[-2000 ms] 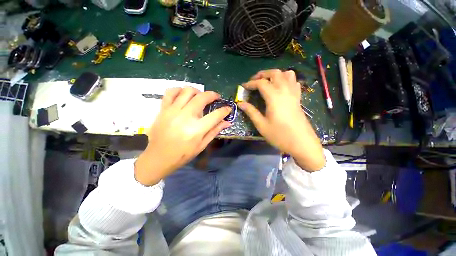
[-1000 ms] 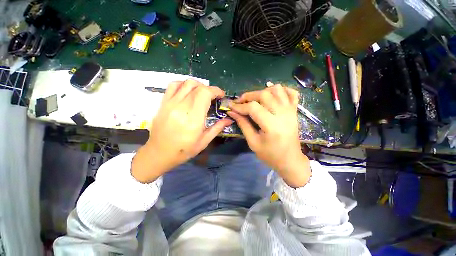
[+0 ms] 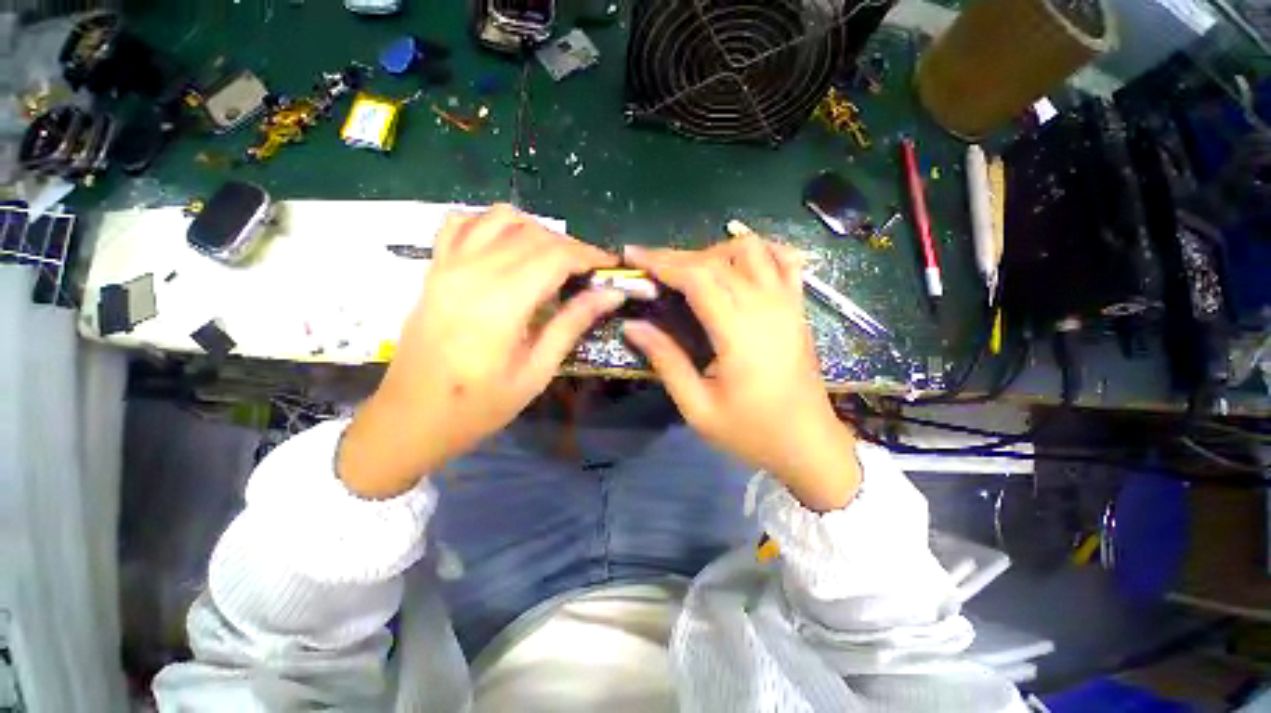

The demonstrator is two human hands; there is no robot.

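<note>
My left hand (image 3: 488, 334) holds a small smartwatch case between thumb and fingers near the bench's front edge. The case is mostly hidden by my fingers. A small silver battery (image 3: 623, 283) with a yellow edge shows at the case, between my two hands. My right hand (image 3: 739, 348) is at the case's right side, its index fingertip at the battery's upper right. Its thumb is lower and apart from the fingers. Whether the right hand grips anything is hidden.
A white work sheet (image 3: 335, 286) at left bears a second watch (image 3: 230, 223). Tweezers (image 3: 843, 302), a red pen (image 3: 920, 223) and a white marker pen (image 3: 980, 209) lie at right. A display (image 3: 836, 205) lies near them. A fan (image 3: 739, 63) and a brown cylinder (image 3: 1011, 63) stand behind.
The battery has moved from the right, in my right hand, to the case in my left hand. My right hand has moved left, and its thumb has opened away from the fingers.
</note>
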